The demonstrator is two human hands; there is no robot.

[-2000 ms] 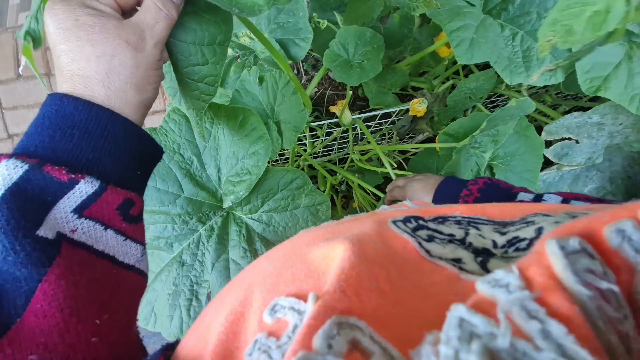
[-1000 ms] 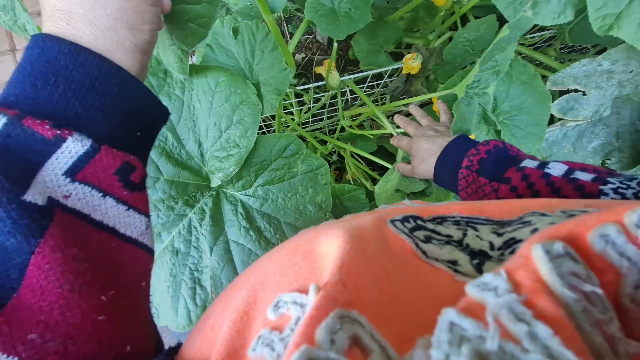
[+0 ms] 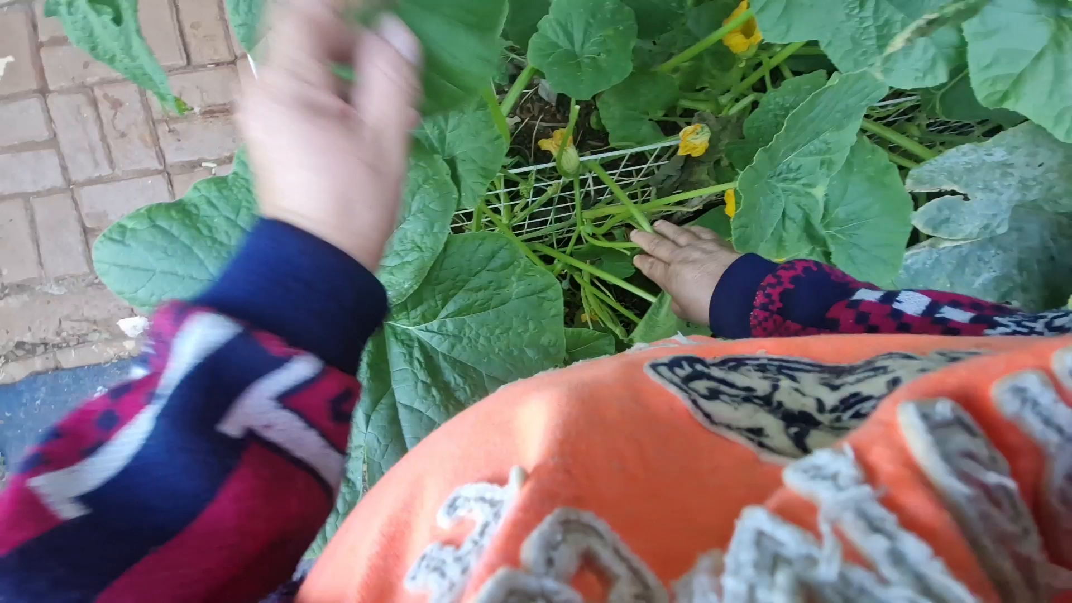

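My left hand (image 3: 327,126), blurred, is raised at the upper left beside a large green leaf (image 3: 456,50); whether its fingers hold the leaf or a stem is not clear. Low among the squash-like plants, my right hand (image 3: 688,261) has its fingers spread against green stems (image 3: 615,272), palm down. Just above it are a withered yellow flower (image 3: 693,140) and a small green fruit (image 3: 568,162) with a yellow blossom at its tip. A white wire mesh (image 3: 536,201) runs behind the stems. Broad leaves (image 3: 469,327) spread between my arms.
Brick paving (image 3: 84,151) lies at the left, with a blue surface (image 3: 59,402) below it. Greyish, whitened leaves (image 3: 997,209) stand at the right. The orange garment (image 3: 586,419) on my body fills the lower part of the view.
My left hand has moved to the right, uncovering more of the brick paving. My right hand, partly hidden two seconds ago, now shows with spread fingers.
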